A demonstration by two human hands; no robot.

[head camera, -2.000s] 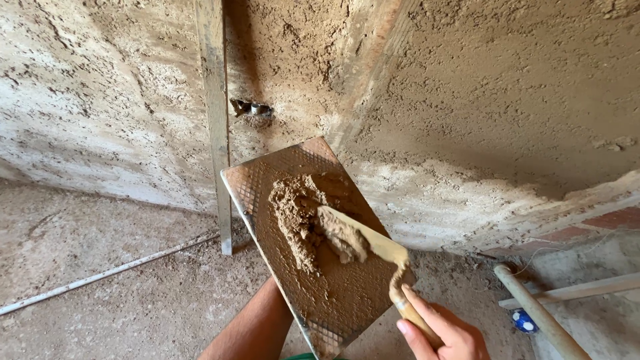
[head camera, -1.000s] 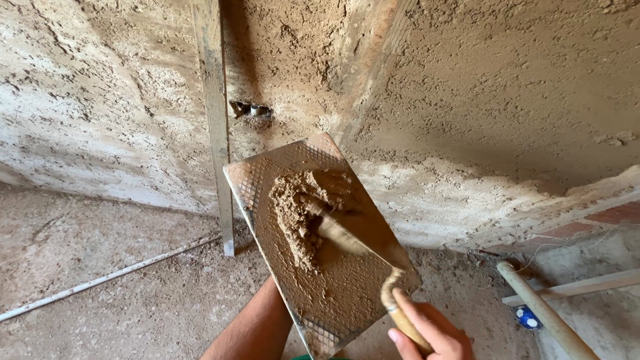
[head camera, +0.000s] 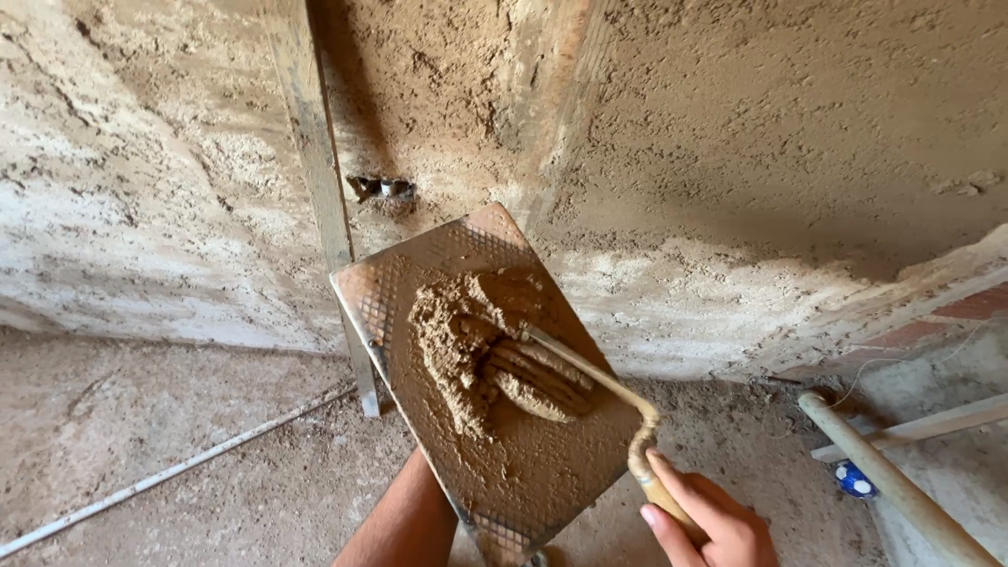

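Observation:
My right hand [head camera: 709,516] is closed round the wooden handle of a mortar-coated trowel [head camera: 591,370] at the lower right. The trowel's blade is seen nearly edge-on over a flat rectangular board [head camera: 543,472] with a grid-patterned surface. Wet brown mortar [head camera: 449,354] is heaped on the board's upper middle, with grooved ridges beside the blade. Below the board, my left forearm [head camera: 405,512] reaches up beneath it; the left hand itself is hidden by the board, so its grip cannot be seen.
Ahead rises a rough wall [head camera: 748,157], partly plastered, with a small hole [head camera: 386,189] holding a pipe end. A wooden batten [head camera: 319,157] leans on it. A thin white rod [head camera: 181,468] lies on the floor at left. At right are a thick pipe [head camera: 890,472], a plank [head camera: 937,425] and a blue-and-white ball [head camera: 854,479].
The trowel blade has tipped from lying flatter on the mortar to nearly edge-on, and my right hand has turned with it. Ridges now show in the mortar. The board stays at nearly the same place.

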